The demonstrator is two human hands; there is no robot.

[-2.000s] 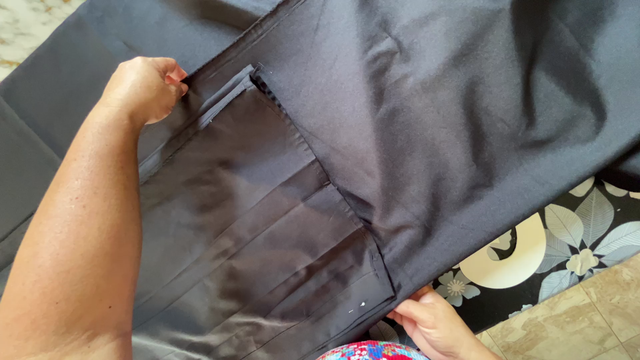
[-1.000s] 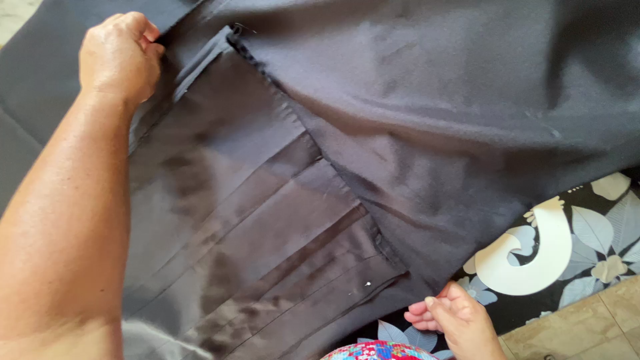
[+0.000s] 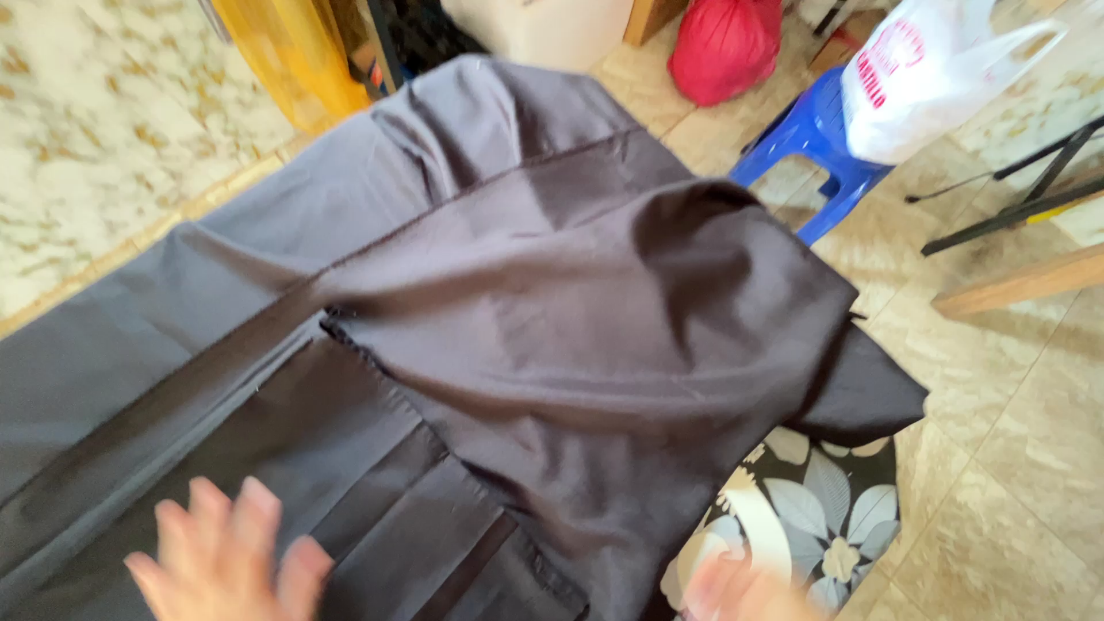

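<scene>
A large dark grey fabric [image 3: 552, 345] lies draped and rumpled over a surface with a floral cover [image 3: 832, 526]. On it, at the lower left, rests a pleated dark fabric panel [image 3: 379, 466] with a raw, frayed edge. My left hand [image 3: 228, 548], fingers spread, is over the panel with nothing gripped. At the bottom right my right hand [image 3: 746, 582] is blurred, beside the fabric's edge and over the floral cover; its fingers are hard to make out. A white curved piece [image 3: 759, 517] lies on the cover, partly behind that hand.
A blue plastic stool [image 3: 802, 129] holding a white plastic bag [image 3: 923, 86] stands on the tiled floor [image 3: 1018, 448]. Near it are a red bundle [image 3: 724, 47], a wooden leg [image 3: 1026, 280] and black metal bars [image 3: 1018, 207]. Yellow cloth [image 3: 289, 60] hangs at the upper left, by a marbled wall [image 3: 112, 129].
My left hand has let go of the fabric near the panel's upper edge, and its fingers are now spread. My right hand has left the fabric's lower edge. The view has shifted, showing more floor.
</scene>
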